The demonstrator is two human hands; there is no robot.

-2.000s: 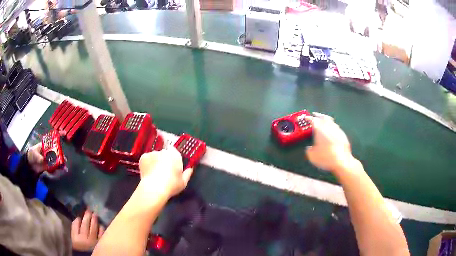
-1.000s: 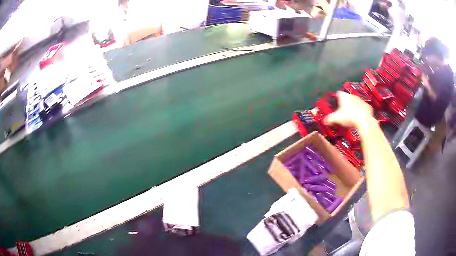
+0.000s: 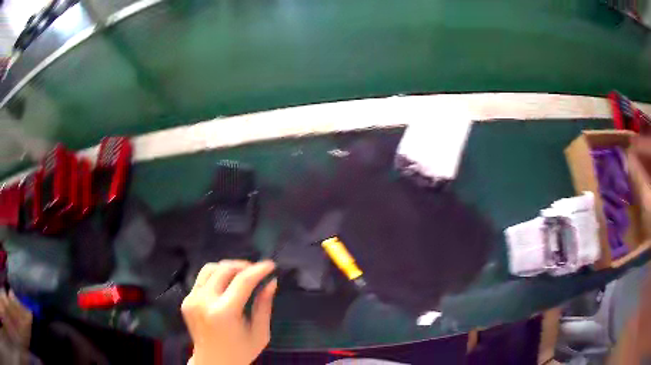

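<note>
My left hand (image 3: 227, 310) is over the near side of the worktop, thumb and fingers apart, with nothing visible in it. A blurred skin-toned shape at the right edge, probably my right forearm (image 3: 635, 328), is cut off, so its grip cannot be seen. A yellow-handled screwdriver (image 3: 342, 259) lies right of my left hand. Black grilles (image 3: 233, 192) lie beyond that hand, with flat dark pieces (image 3: 307, 267) between them and the screwdriver. A red radio (image 3: 110, 296) lies left of my left hand.
Red radios (image 3: 63, 187) stand at left by the pale rail (image 3: 285, 128). White-wrapped stacks (image 3: 434, 146) (image 3: 554, 239) lie centre right and right. A carton (image 3: 599, 207) holds purple cells, with more red radios (image 3: 624, 112) behind. Another person's hand (image 3: 14, 317) shows at the left edge.
The view has swung from the right end back to the mid-bench. My left hand has come into view. My right hand, earlier on a red radio beyond the carton, no longer shows clearly.
</note>
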